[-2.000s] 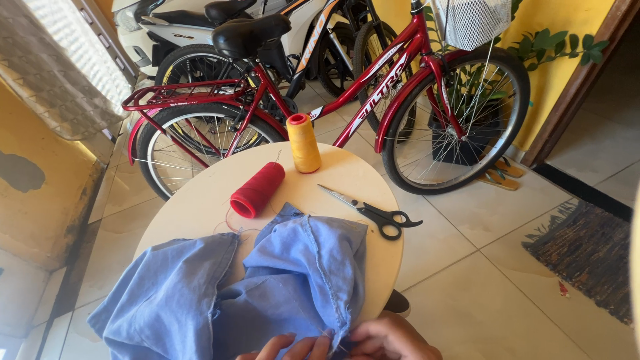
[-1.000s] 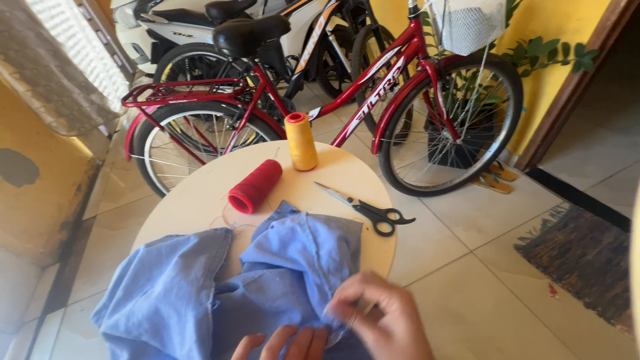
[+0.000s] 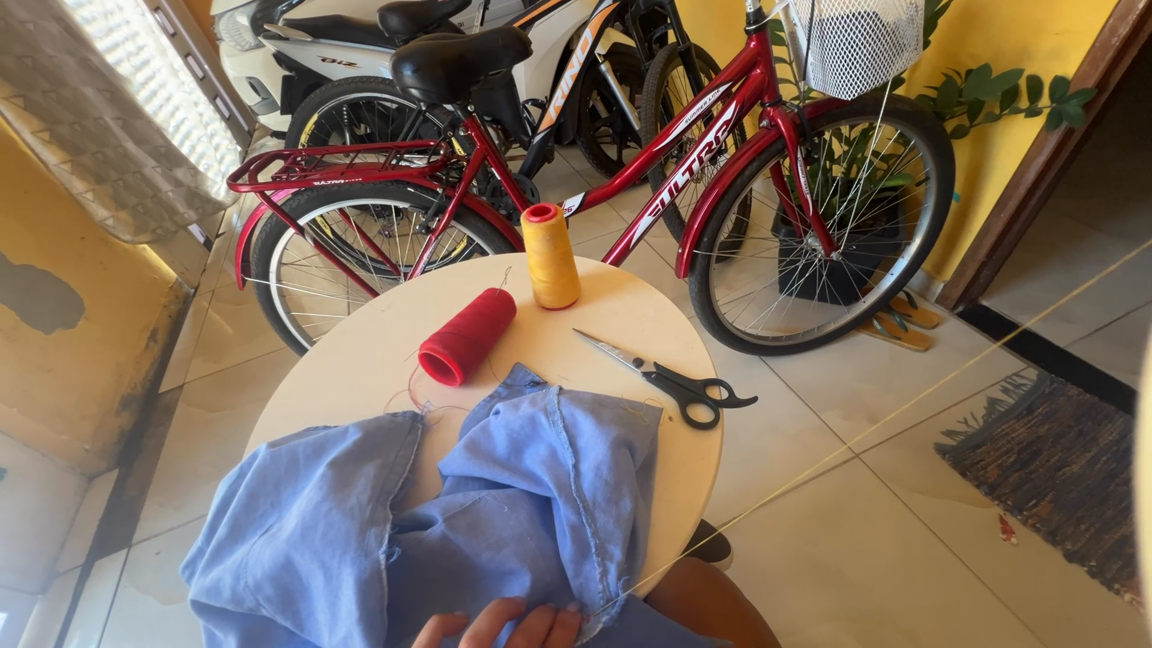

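My left hand (image 3: 508, 625) grips the blue fabric (image 3: 486, 540) near its seam, at the bottom edge of the view. From that spot a taut yellow thread (image 3: 846, 445) runs up to the right and out of view. My right hand is out of sight. The fabric drapes over the front of a round cream table (image 3: 333, 387). Behind it a red thread cone (image 3: 468, 337) lies on its side, with a needle-like piece by its far end. A yellow thread cone (image 3: 552, 261) stands upright. Scissors (image 3: 661, 373) with black handles lie to the right, blades slightly apart.
Just beyond the table stands a red bicycle (image 3: 630, 198) with a white basket (image 3: 855, 45). More bicycles and a motorcycle (image 3: 333, 40) are behind it. A potted plant (image 3: 828, 243) stands by the yellow wall. A woven rug (image 3: 1053, 468) lies at the right; my knee (image 3: 711, 607) shows below the table.
My right hand, at the fabric in the earlier frames, has left the view. The yellow thread now stretches taut to the upper right. My left hand remains on the fabric.
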